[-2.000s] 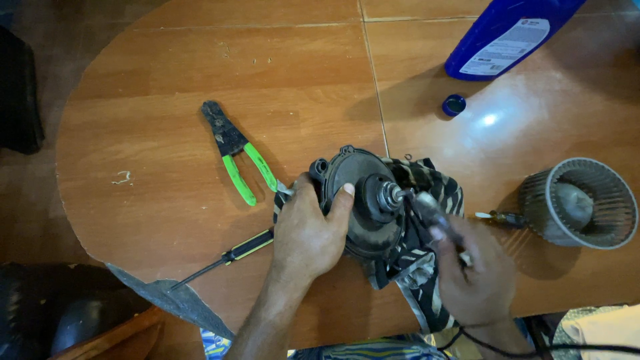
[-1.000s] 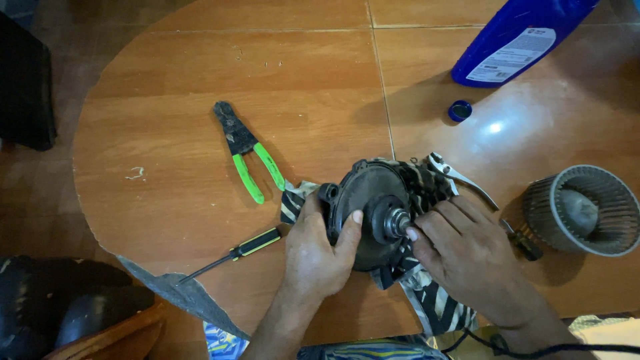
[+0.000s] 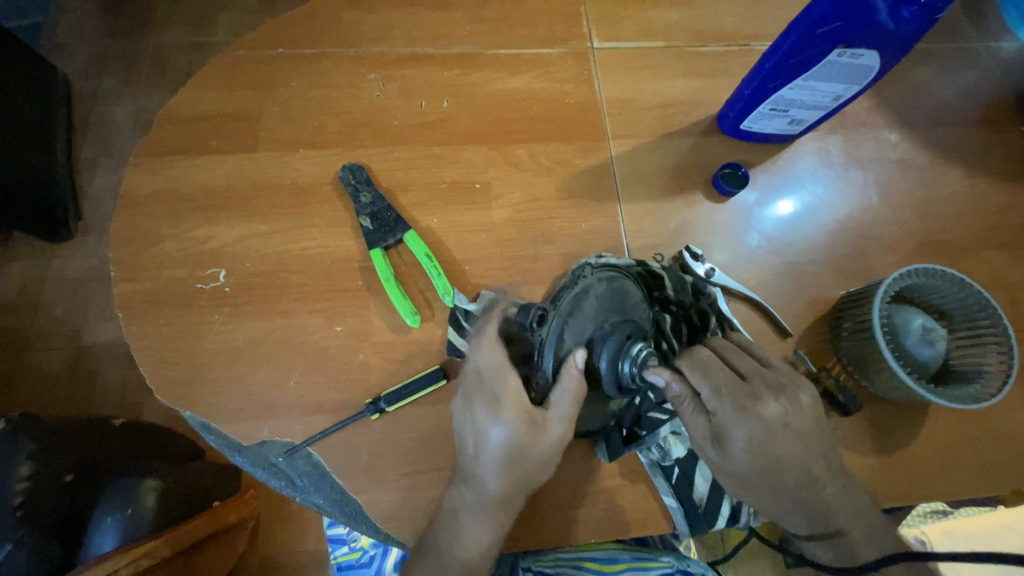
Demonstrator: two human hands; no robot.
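Note:
My left hand (image 3: 512, 400) grips the left side of a round dark motor (image 3: 600, 320), its thumb over the near face and its fingers blurred. My right hand (image 3: 748, 416) has its thumb and fingertips at the ringed metal shaft end (image 3: 638, 364) on the motor's right; whether it grips that part is unclear. Under the motor lies a black-and-white patterned cloth (image 3: 696, 480). Slip-joint pliers (image 3: 732, 288) lie beyond the right hand, partly over the cloth. Green-handled pliers (image 3: 392, 244) and a black-and-yellow screwdriver (image 3: 372, 406) lie to the left.
A squirrel-cage blower wheel (image 3: 924, 336) sits at the right beside a dark-handled tool (image 3: 832, 388). A blue bottle (image 3: 832, 72) stands at the back right, near a blue cap (image 3: 730, 180). A black cable (image 3: 880, 558) crosses the lower right. The table covering (image 3: 280, 472) is peeled along the left edge.
Two seconds ago my right hand held the slip-joint pliers at the shaft end; they have since been put down beyond the motor, and bare fingers are at the shaft end.

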